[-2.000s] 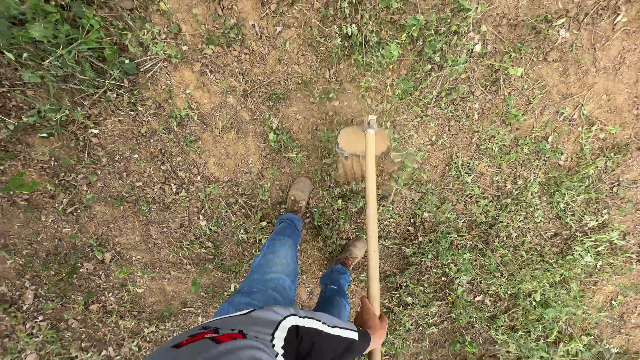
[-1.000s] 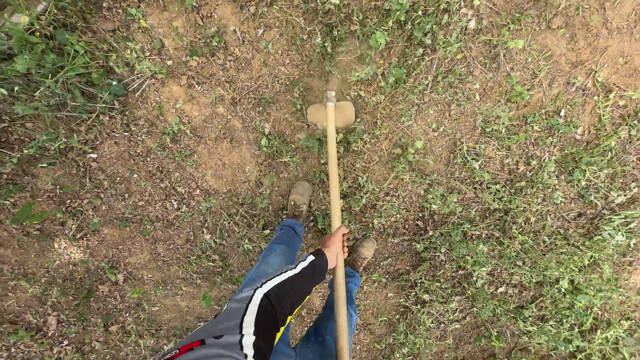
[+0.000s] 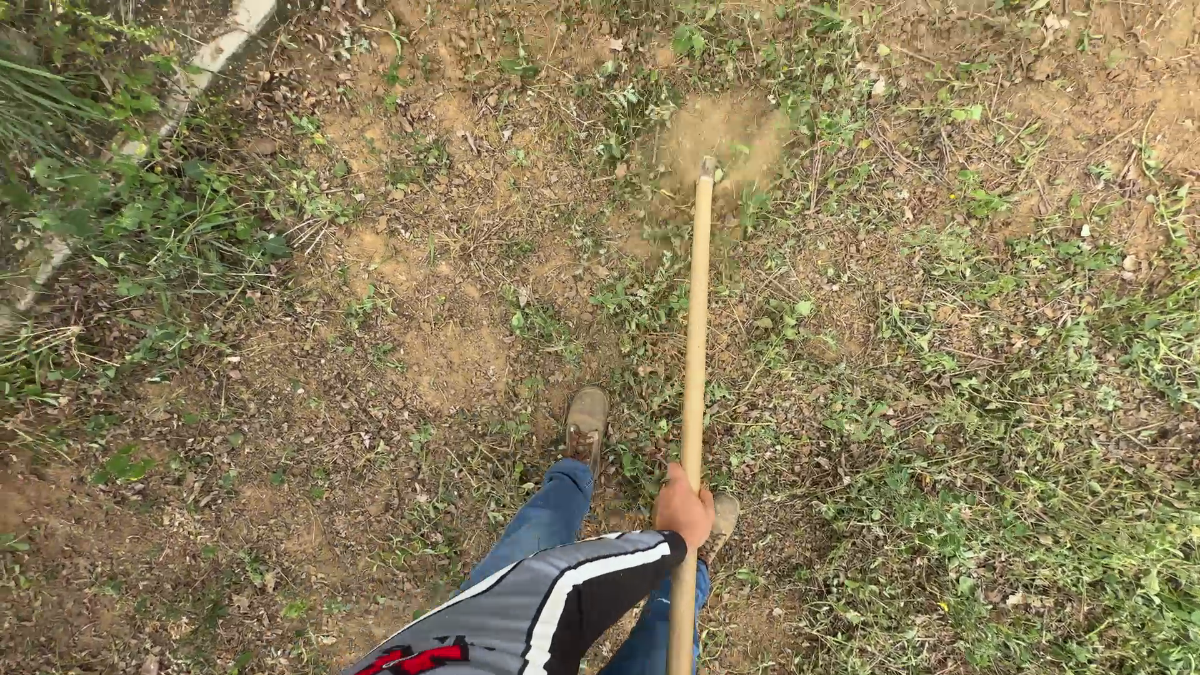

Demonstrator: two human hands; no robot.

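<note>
My left hand (image 3: 684, 509) is closed around the pale wooden handle of a hoe (image 3: 696, 356), just above my right boot. The handle runs from the bottom edge up to a metal socket at its far end. Around that end hangs a puff of brown dust (image 3: 727, 141); the blade itself cannot be made out in the soil and dust. My right hand is not in view. A grey, black and white sleeve (image 3: 572, 600) reaches in from the bottom.
My brown boots (image 3: 587, 417) stand on dry soil with leaf litter and low weeds. Cut greenery (image 3: 984, 525) lies thick at the right. A pale concrete-like edge (image 3: 211, 61) runs through taller plants (image 3: 178, 220) at the upper left.
The broad hoe blade, visible one second ago, is now hidden at the ground in a puff of dust. My left hand has stayed on the handle. The view has shifted, showing the pale edge at upper left.
</note>
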